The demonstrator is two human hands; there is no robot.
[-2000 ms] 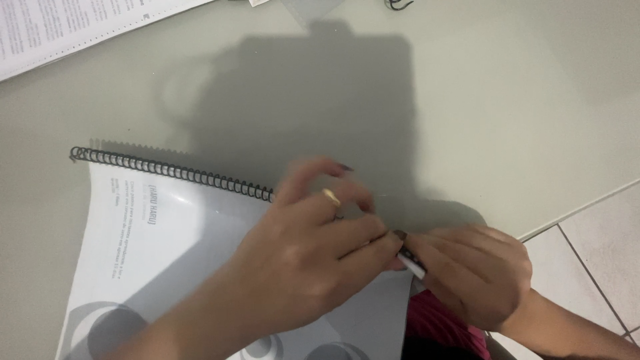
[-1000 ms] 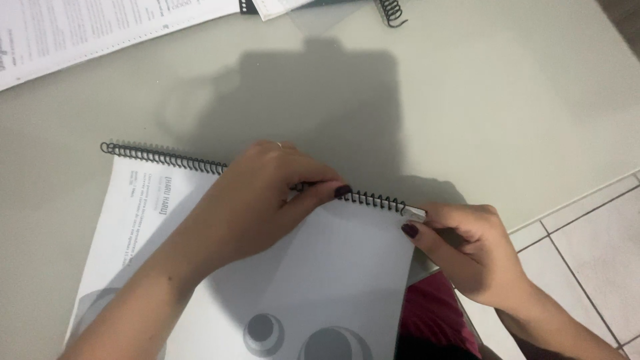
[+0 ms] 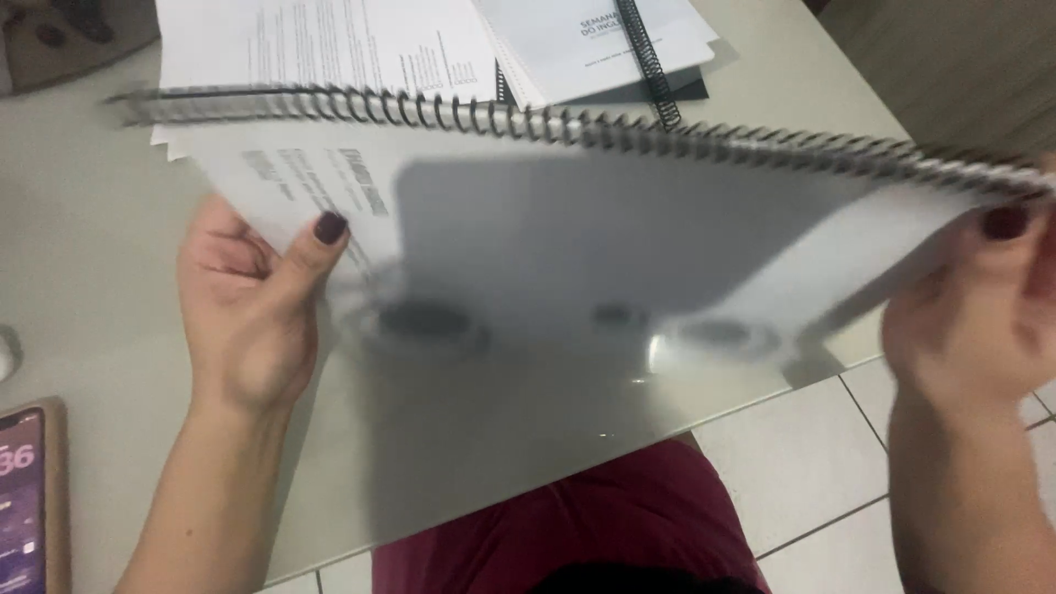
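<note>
A spiral-bound booklet with a clear cover is held up off the table, its black wire coil along the upper edge. My left hand grips the booklet's left side, thumb on top of the printed page. At the right end, near the coil, my right hand pinches the booklet's edge; it is blurred and partly out of view. Grey circle shapes mark the lower part of the cover, and a dark shadow falls across it.
Printed sheets lie at the back of the light table. Beside them are another booklet and a loose black spiral coil. A phone in a tan case lies at the left. Floor tiles show past the front edge.
The booklet has been lifted off the table. My left hand has gone from the coil to the left side. The view has shifted, bringing the phone into sight.
</note>
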